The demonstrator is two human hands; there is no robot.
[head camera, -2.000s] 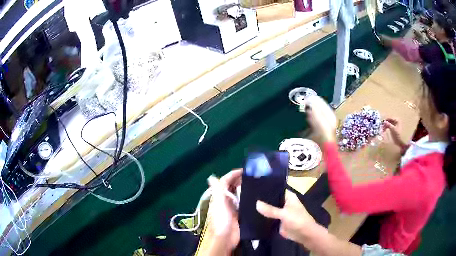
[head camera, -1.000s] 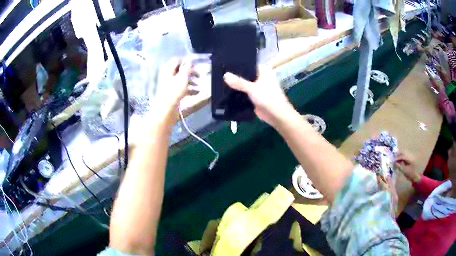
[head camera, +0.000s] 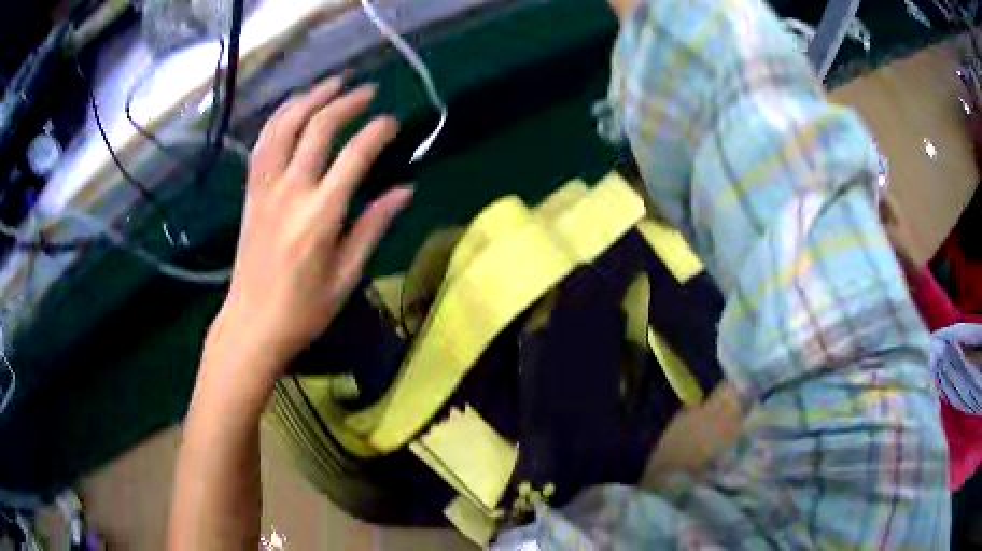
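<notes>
A tangled heap of pad strips lies in the lower middle, with bright yellow backing [head camera: 474, 307] folded over black sheets [head camera: 571, 377]. A small stack of yellow strip ends [head camera: 468, 457] shows at its lower edge. My left hand [head camera: 307, 205] is over the heap's upper left side, empty, fingers spread. My right arm in a plaid sleeve [head camera: 797, 226] reaches up the frame; only a bit of skin shows at the top edge, and the hand is cut off. The phone is not visible.
The dark green conveyor [head camera: 517, 118] runs behind the heap. A white cable [head camera: 415, 65] hangs over its far edge; black and white cables lie at upper left. The tan bench [head camera: 915, 140] shows at right. A co-worker's red sleeve [head camera: 942, 301] is at the right edge.
The view has tilted down toward the heap. The phone has gone out of the picture. My left hand has spread its fingers over the heap's side; my right hand has passed the top edge.
</notes>
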